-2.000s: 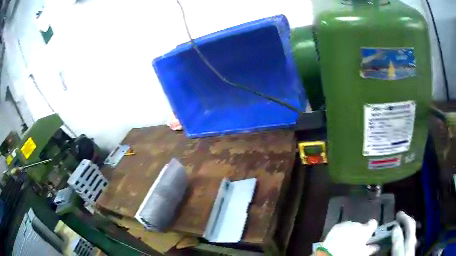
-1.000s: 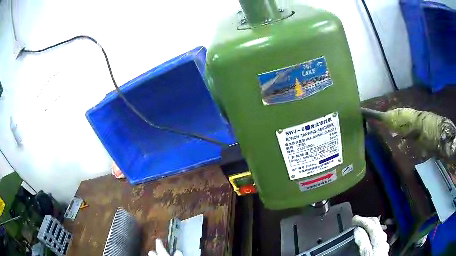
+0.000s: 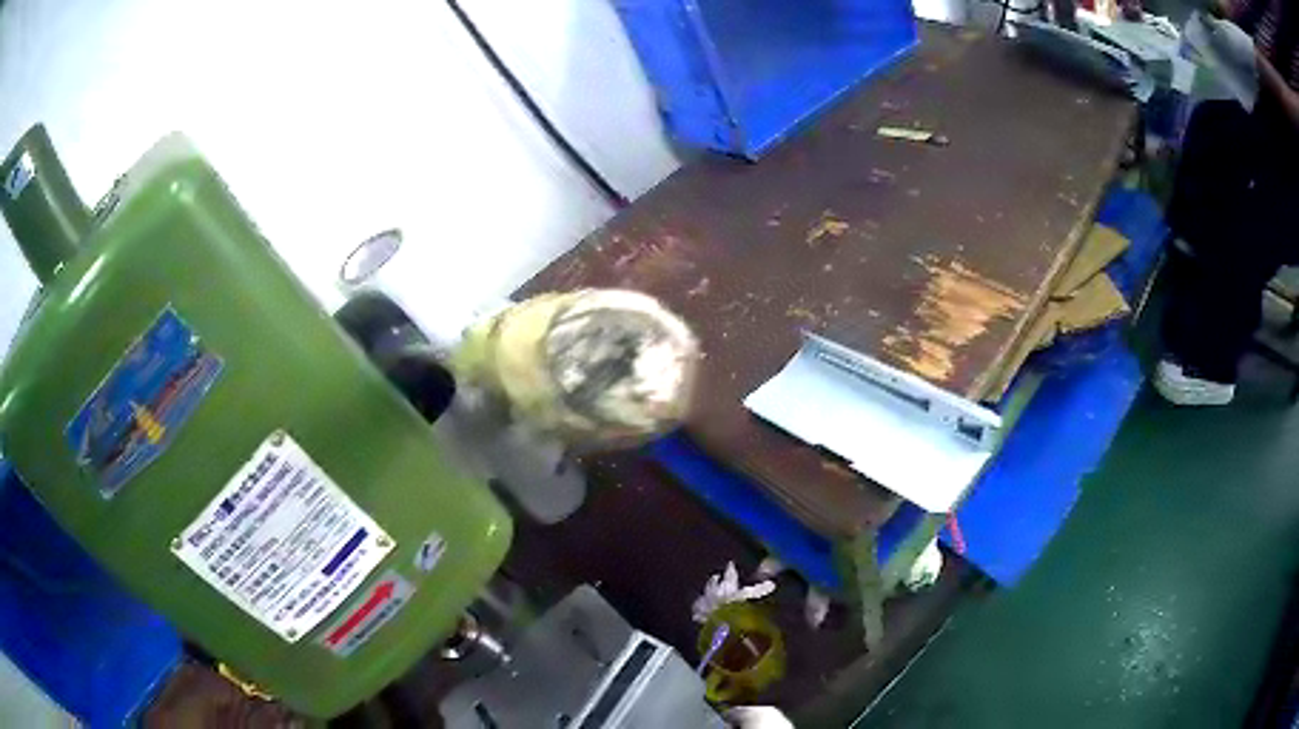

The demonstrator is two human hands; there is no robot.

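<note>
A silvery metal workpiece with a folded edge (image 3: 638, 684) lies on the grey slotted machine table (image 3: 549, 658) at the bottom centre. The green machine head (image 3: 257, 442) stands at left, and its small steel chuck (image 3: 475, 644) is beside the workpiece. A small piece of white glove, apparently my right hand (image 3: 759, 718), shows at the bottom edge near the workpiece's right end. It is mostly cut off, so its grip is hidden. My left hand is out of view. The feed handle wrapped in yellowish cloth (image 3: 591, 368) points toward me, with no hand on it.
A worn brown bench (image 3: 855, 214) at right bears another bent panel (image 3: 883, 427) at its near edge and a blue crate (image 3: 798, 64) at the back. A yellow cup (image 3: 744, 658) holds a purple stick. Cardboard (image 3: 1090, 285) lies under the bench. A person (image 3: 1225, 228) stands far right.
The view has swung right and tilted; the left bench has left the picture. My left hand has gone out of view, and my right hand is now mostly below the bottom edge.
</note>
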